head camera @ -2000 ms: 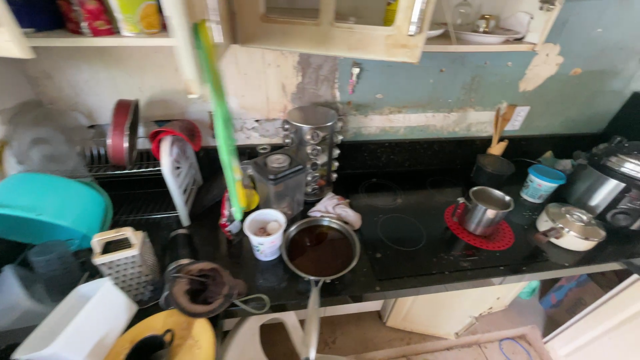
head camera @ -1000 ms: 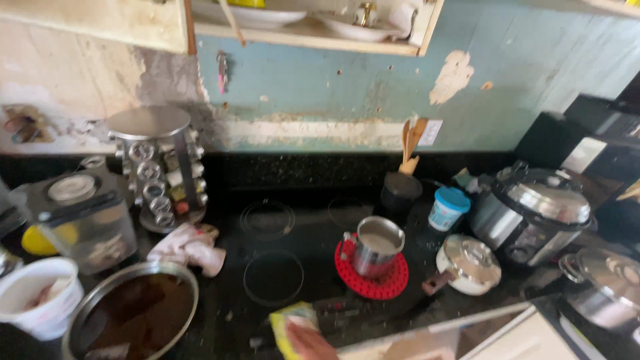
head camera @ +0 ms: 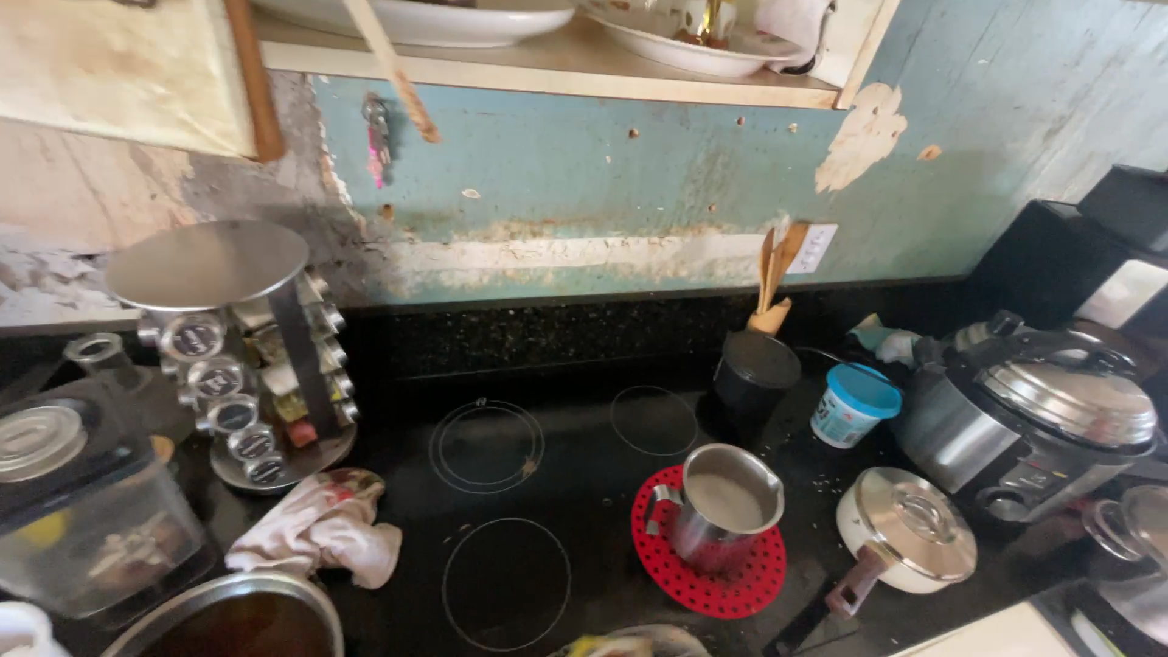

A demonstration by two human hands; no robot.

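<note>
Neither of my hands can be made out in the current view. At the bottom edge a blurred, partly yellow thing is cut off; what it is cannot be told. Just above it, a stainless steel jug with pale contents stands on a red perforated trivet on the black glass cooktop. To the right, a lidded white saucepan has its brown handle pointing down and left. At the lower left is a pan with dark liquid, and a crumpled cloth lies behind it.
A rotating spice rack and a clear-sided container stand at left. Behind the jug are a black pot with wooden utensils and a blue-lidded tub. An electric pressure cooker is at right. An open cabinet hangs overhead.
The view has swung right and nearer the cooktop. One second ago a hand with a yellow item showed at the bottom edge; now only a partly yellow thing shows there, with no clear hand.
</note>
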